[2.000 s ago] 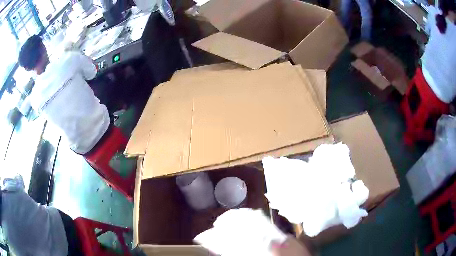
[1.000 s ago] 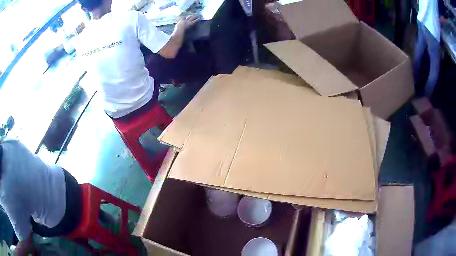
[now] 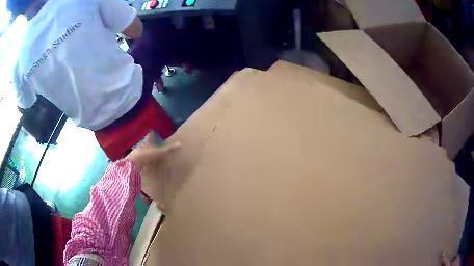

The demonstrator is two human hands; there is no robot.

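Observation:
A large brown cardboard sheet [image 3: 312, 171] fills the middle and lower part of the head view. It covers the opening of the carton below, whose pale left rim [image 3: 148, 236] shows at the bottom left. My left hand [image 3: 153, 156], in a red-and-white striped sleeve, is at the sheet's left edge. It is blurred, with its fingers spread and nothing seen in it. Only the fingertips of my right hand [image 3: 449, 261] show, at the sheet's bottom right edge. The rest of it is hidden or cut off, so its grip cannot be told.
An open carton [image 3: 431, 67] with flaps out stands at the upper right, touching or close to the sheet. A person in a white shirt [image 3: 83, 67] sits on a red stool [image 3: 137, 132] at the upper left. Part of another person [image 3: 15, 223] is at the lower left.
The sheet now reaches down over the carton opening and hides the white pots. My left hand has come in at its left edge, my right fingertips at its right. The view is closer.

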